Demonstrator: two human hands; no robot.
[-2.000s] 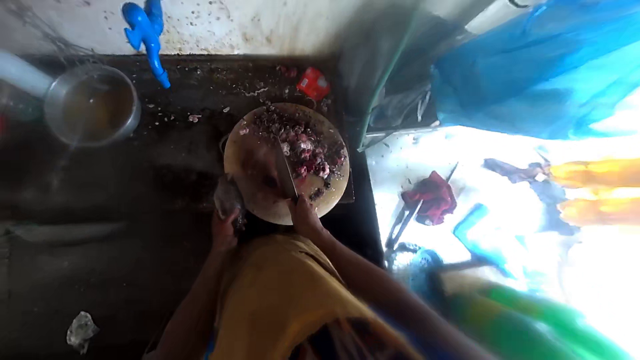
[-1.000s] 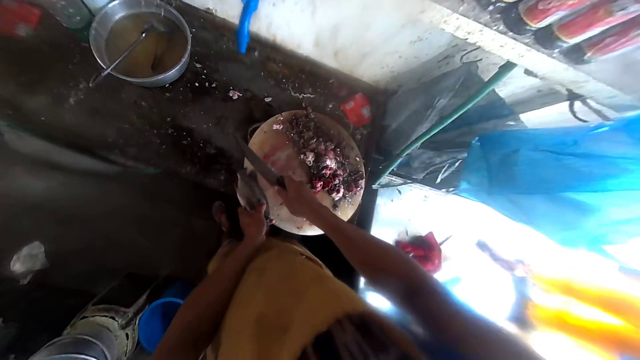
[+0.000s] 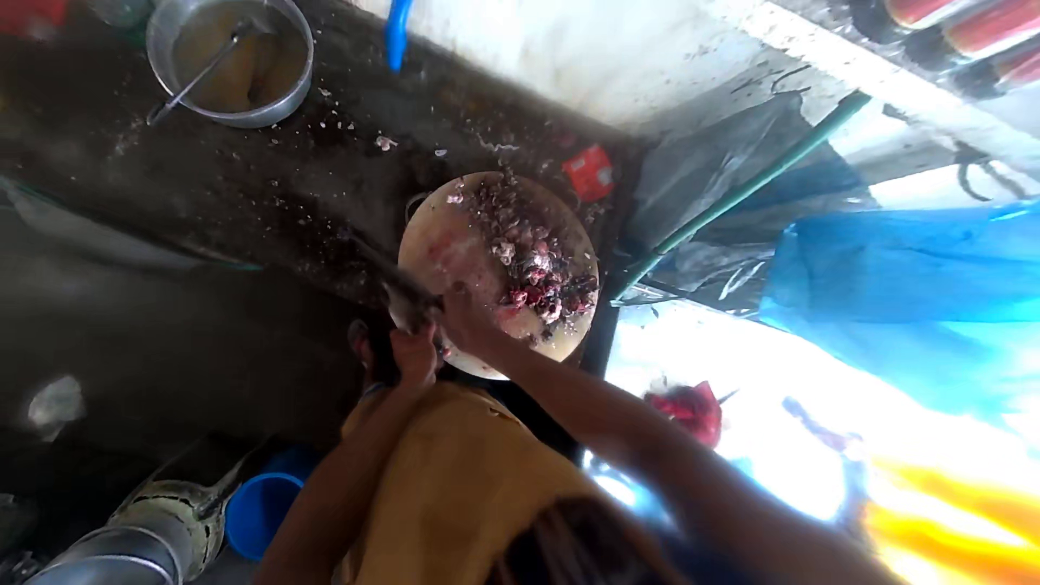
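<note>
A round chopping board [image 3: 455, 252] lies in the middle of the view, with a heap of chopped dark red and pink pieces, perhaps meat [image 3: 540, 280], on its right part. My right hand [image 3: 465, 313] grips a knife [image 3: 382, 258] at the board's lower left; its dark blade points up and left past the rim. Close below the blade, my left hand [image 3: 414, 349] holds a greyish piece, perhaps fish or meat [image 3: 404, 310], at the board's edge. Blur and the overlap of hands and knife hide the piece's exact shape and whether the blade touches it.
A metal pot [image 3: 302, 85] with brownish liquid and a ladle [image 3: 199, 77] stands upper left on the dark counter. A red packet [image 3: 590, 173] lies behind the board. A green pipe [image 3: 747, 195] slants at right, near blue plastic sheeting [image 3: 902, 268]. A blue bucket [image 3: 262, 516] is lower left.
Two seconds ago the knife was over the middle of the board; now it is at the left rim, beside the piece in my left hand. The view has shifted.
</note>
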